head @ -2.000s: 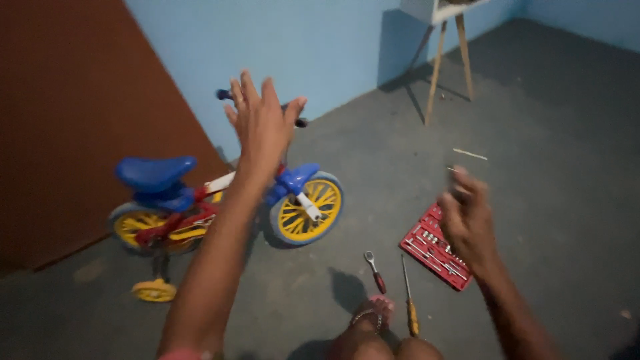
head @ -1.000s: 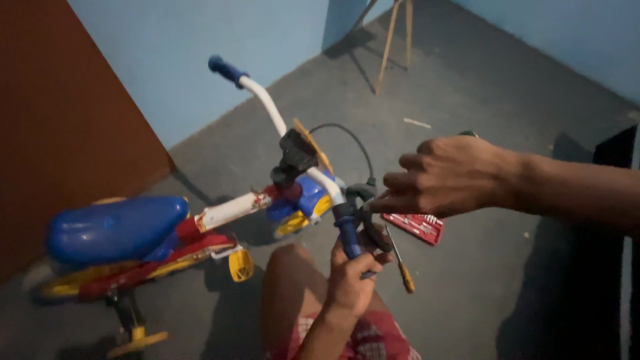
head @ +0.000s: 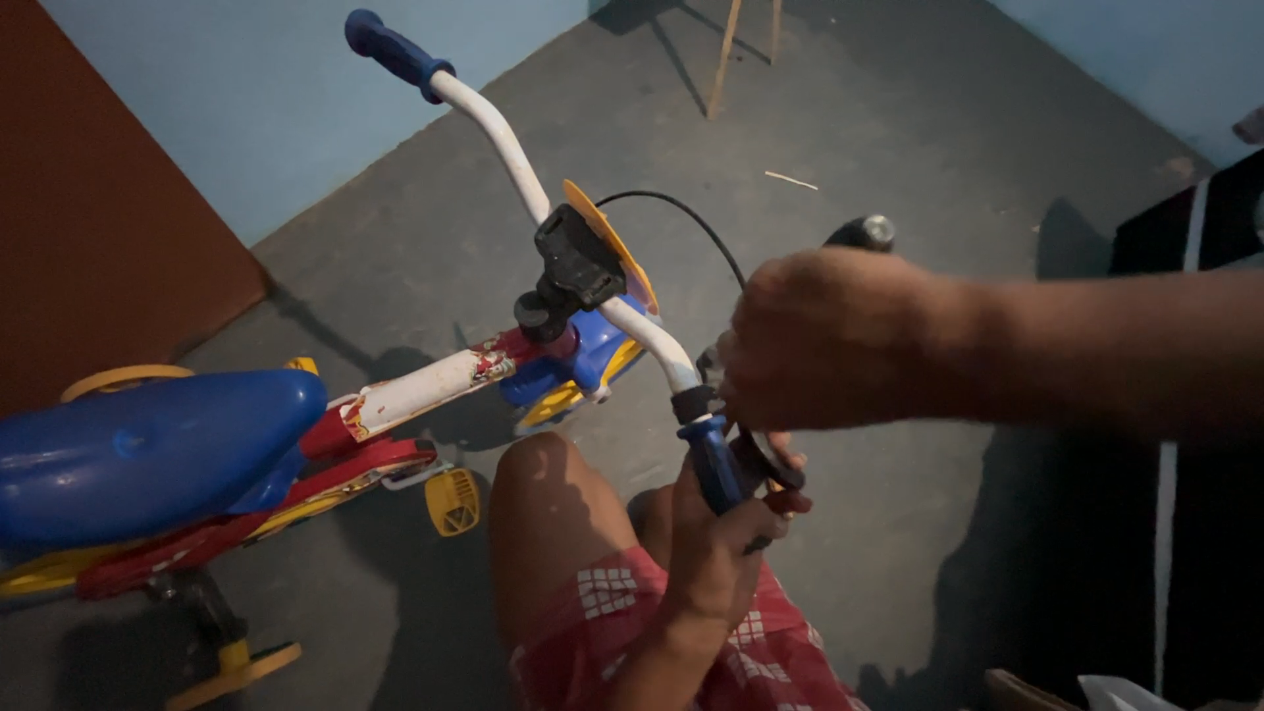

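Observation:
A child's bicycle stands at my left, with a blue plastic saddle (head: 148, 454) and a white handlebar (head: 499, 133). My left hand (head: 736, 533) is closed around the near blue handlebar grip (head: 713, 464), beside the black brake lever (head: 770, 464). Above it my right hand (head: 810, 336), fingers curled, is at the lever's clamp next to the grip. A dark handle with a round metallic end (head: 877, 233) sticks out behind the right fist, which seems to hold that tool; its other end is hidden. The black brake cable (head: 681, 205) curves from the handlebar's middle to the right hand.
The yellow pedal (head: 453, 502) and a training wheel's yellow support (head: 234, 671) are at lower left. Wooden stand legs (head: 726, 59) rise near the wall. A thin stick (head: 791, 180) lies on the grey floor. A black object with a light stripe (head: 1165, 553) fills the right side.
Both hands have come to the handlebar from two seconds ago, when they were raised apart. The left hand has taken the near grip. The view has moved closer to the handlebar.

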